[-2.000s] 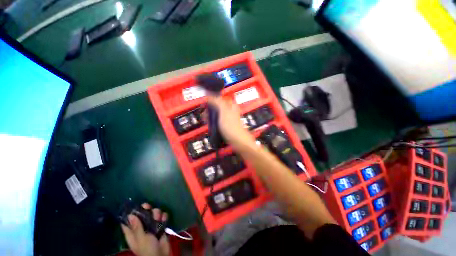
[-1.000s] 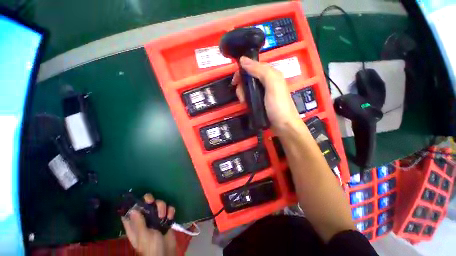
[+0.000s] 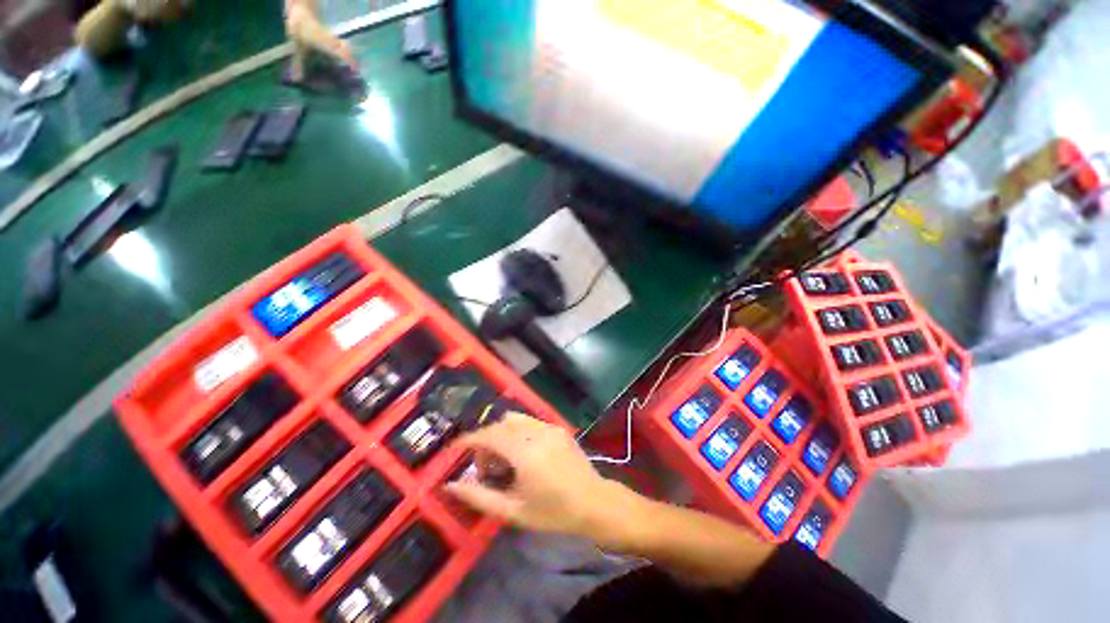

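Note:
The red-orange tray (image 3: pixel 319 398) lies tilted at the bench edge. Its pockets hold black phones with white labels, such as this phone (image 3: pixel 287 475); one top pocket holds a blue-screened phone (image 3: pixel 307 296), and two show white labels (image 3: pixel 362 321). Another black phone (image 3: pixel 453 399) lies askew over the right column. My right hand (image 3: pixel 526 472) is at this phone's lower end, fingers closed around a dark part of it, blurred. A white cable (image 3: pixel 627 441) shows beside the wrist. My left hand is not in view.
A black scanner (image 3: pixel 536 335) and mouse (image 3: pixel 533 278) lie on a whitish pad (image 3: pixel 599 282) below the right monitor (image 3: pixel 682 97). Filled trays (image 3: pixel 667 428) stand at right. Loose handsets (image 3: pixel 278 129) and another person's hand (image 3: pixel 319 43) are across the bench.
My right hand no longer holds the scanner and has moved down to the tray's right column. My left hand and its phone have left view. The view has swung right, showing the right monitor.

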